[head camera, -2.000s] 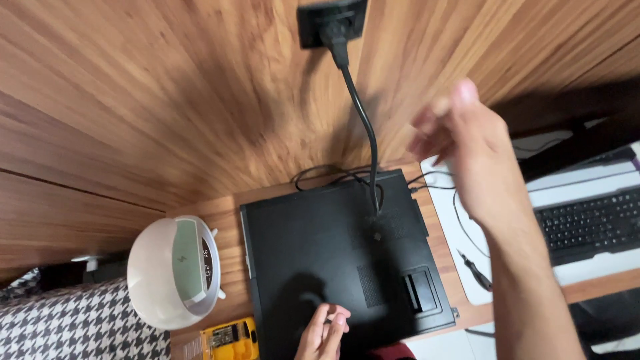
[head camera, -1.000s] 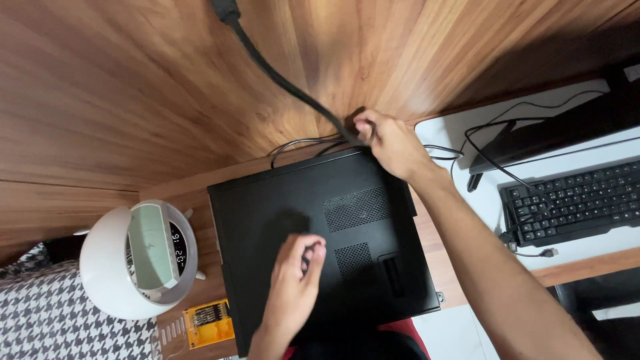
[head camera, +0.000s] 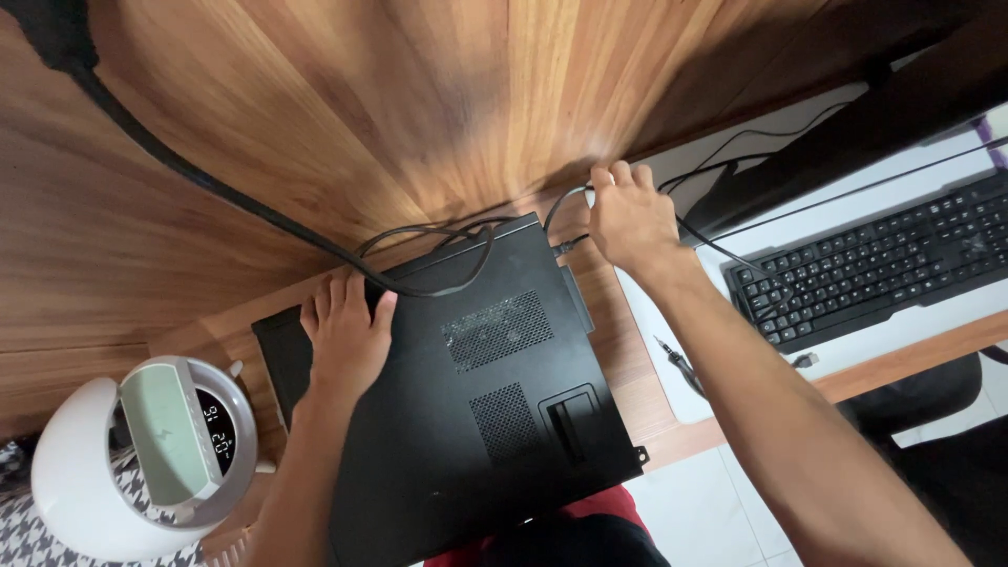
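Note:
A black desktop computer case (head camera: 425, 378) lies on its side on the wooden desk, vent grilles facing up. My left hand (head camera: 346, 335) rests with spread fingers on its far left part, close to a thick black power cable (head camera: 213, 185) that hangs from the upper left and curves over the case. Right of the case, my right hand (head camera: 630, 209) has its fingers curled at a thin black cable (head camera: 557, 206); whether they grip it is hidden. A cable plug (head camera: 563, 248) sits at the case's right edge.
A white round lamp clock (head camera: 79, 472) stands at the lower left. On the right, a black keyboard (head camera: 874, 260) lies on a white desk mat (head camera: 669, 378), with an audio plug (head camera: 669, 350) near the mat's edge. The wooden wall (head camera: 441, 94) rises behind the case.
My left hand has moved from above the middle of the case to its far left part. My right hand has moved away from the case's back corner to the right.

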